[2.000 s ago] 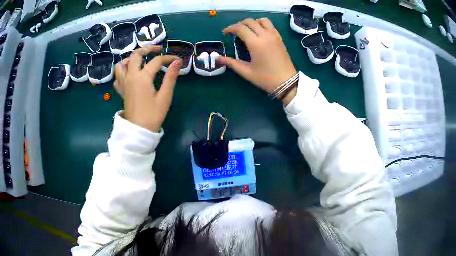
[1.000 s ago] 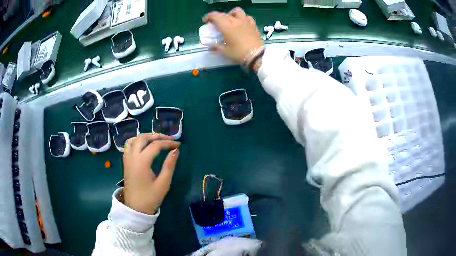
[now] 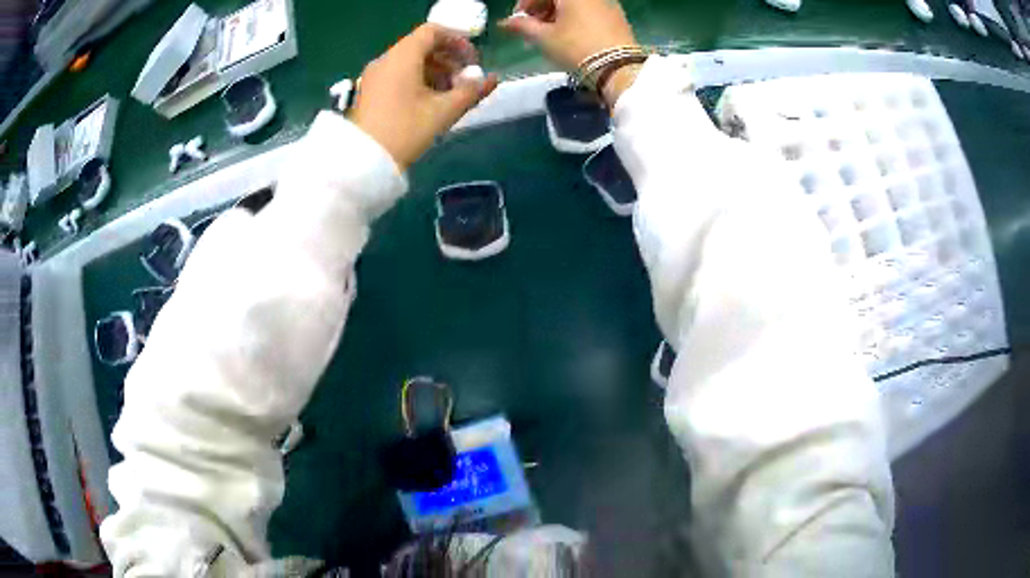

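My left hand (image 3: 418, 90) is over the pale rail, with a small white piece, apparently an earbud (image 3: 470, 75), between thumb and finger. My right hand (image 3: 576, 32) is at the top edge, partly cut off, its fingertips pinched on another small white piece (image 3: 518, 15). A closed white charging case (image 3: 457, 15) lies on the belt between them. An open charging case (image 3: 472, 218) with a black inside stands alone on the mat, with no white stems showing. The tester (image 3: 469, 480) with its blue screen and black socket (image 3: 418, 460) is near my body.
More open cases (image 3: 578, 116) stand beside my right wrist and at the left (image 3: 115, 338), partly behind my sleeves. The white blister tray (image 3: 904, 215) is at the right, crossed by a black cable (image 3: 937, 362). Retail boxes (image 3: 220, 57) and loose earbuds (image 3: 186, 154) lie on the belt.
My left hand has moved from the mat up to the rail and now holds a small white piece. My right hand has let go of the closed case, moved right and pinched a small piece.
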